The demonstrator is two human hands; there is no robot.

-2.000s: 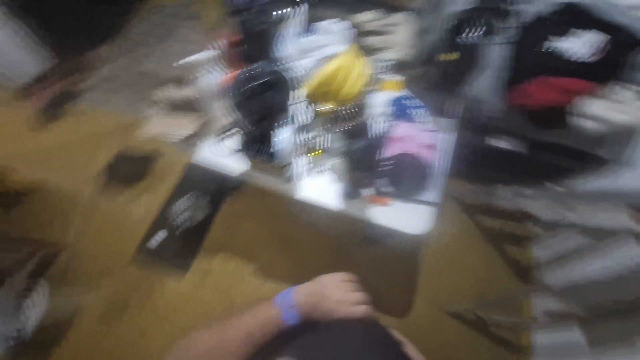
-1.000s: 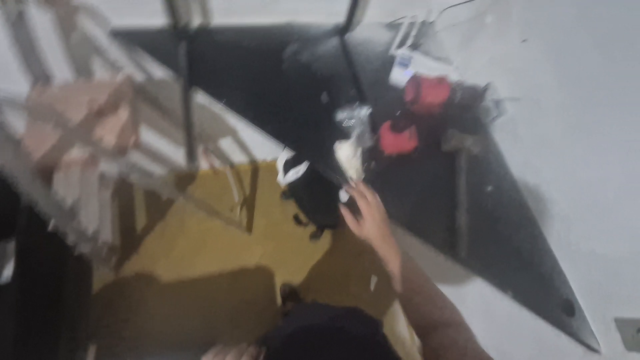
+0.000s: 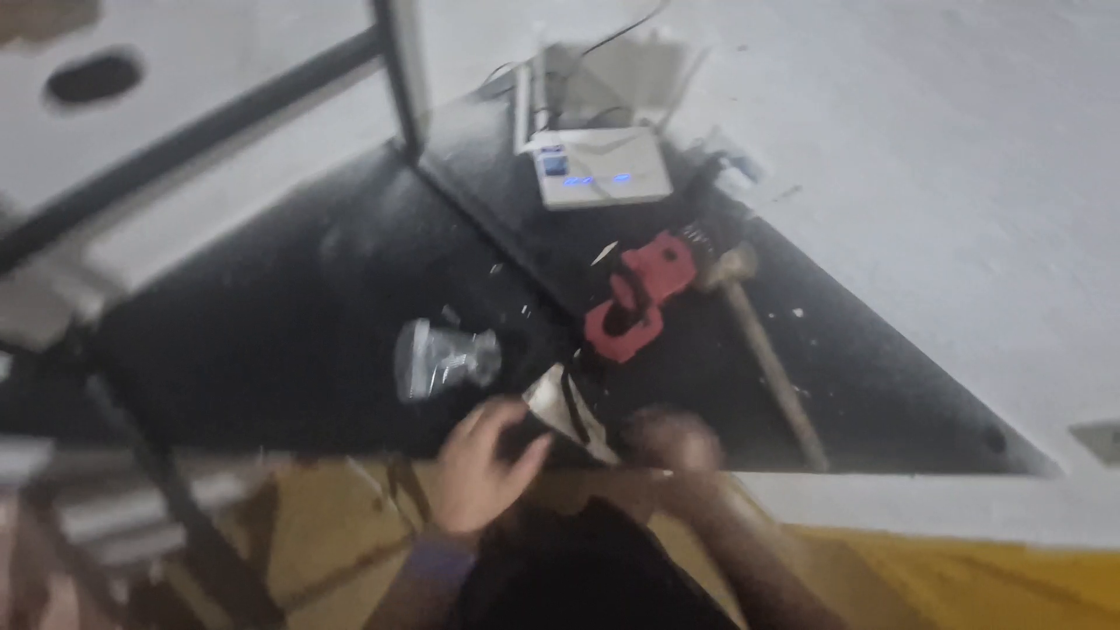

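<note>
My left hand (image 3: 486, 464), with a purple band at the wrist, reaches over the front edge of a black tabletop (image 3: 289, 350), fingers apart and nothing seen in it. Just beyond its fingertips lies a pale flat piece (image 3: 564, 411), perhaps paper or cloth. My right hand (image 3: 674, 442), blurred, is to the right of that piece; its fingers cannot be made out. A clear plastic bag or cup (image 3: 446, 357) lies beyond my left hand. Past my right hand are a red object (image 3: 643, 293), its kind unclear, and a hammer (image 3: 770, 367) with a wooden handle.
A white router (image 3: 604, 166) with antennas and blue lights stands at the back against the white wall (image 3: 919, 175). A dark metal frame (image 3: 192, 140) crosses the left side. Small scraps are scattered on the black top. Yellow-brown floor shows below the table edge.
The view has swung from a cluttered table to the black tabletop. One second ago one hand reached toward the pale piece; now both hands are at the table's front edge.
</note>
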